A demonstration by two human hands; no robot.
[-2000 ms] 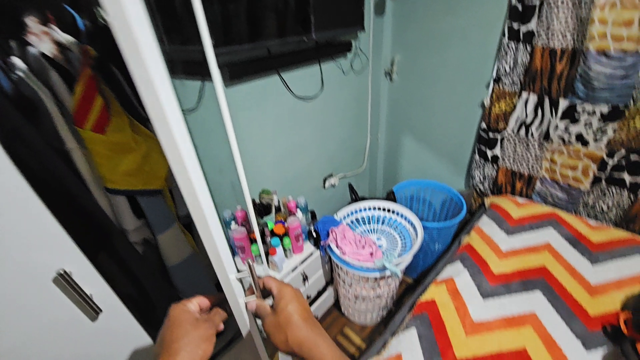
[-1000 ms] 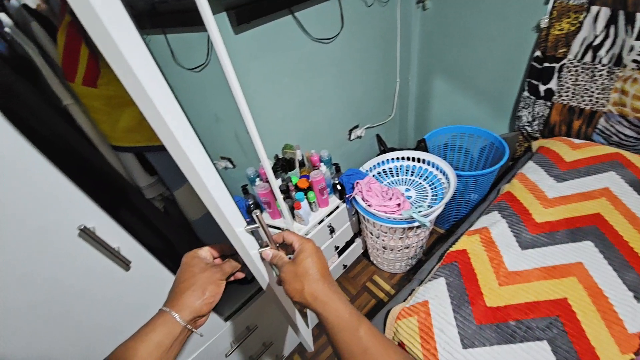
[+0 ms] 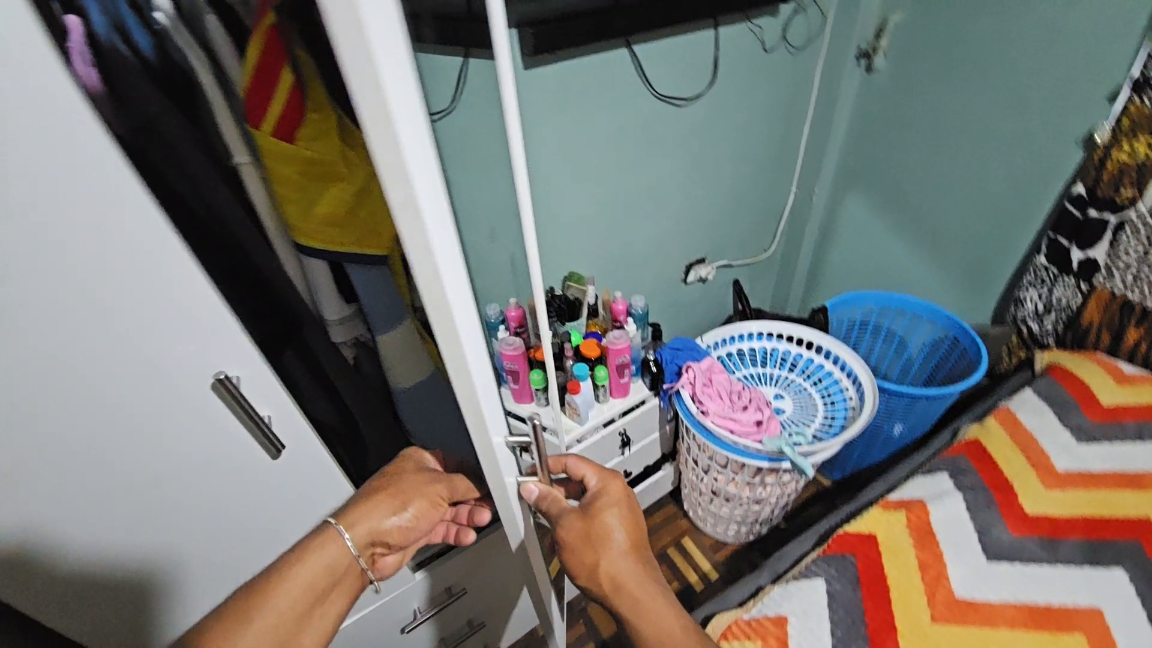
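Note:
A white wardrobe door stands ajar, seen nearly edge-on, with a metal bar handle on its outer side. My right hand has its thumb and fingers around the lower end of that handle. On the inner side of the door, my left hand, with a bracelet at the wrist, has its fingers partly curled near the door's edge; whether the fingertips touch the door cannot be told. Behind it hang clothes, among them a yellow and red garment. Another white door with a bar handle is at the left.
Bottles crowd a white drawer unit beyond the door. A lidded laundry basket bearing a pink cloth stands beside a blue basket. A bed with a zigzag blanket fills the right. Wardrobe drawers lie below.
My right hand stays on the handle throughout. My left hand, low at the frame's bottom two seconds ago, is now further up beside the door's inner side. The view has shifted.

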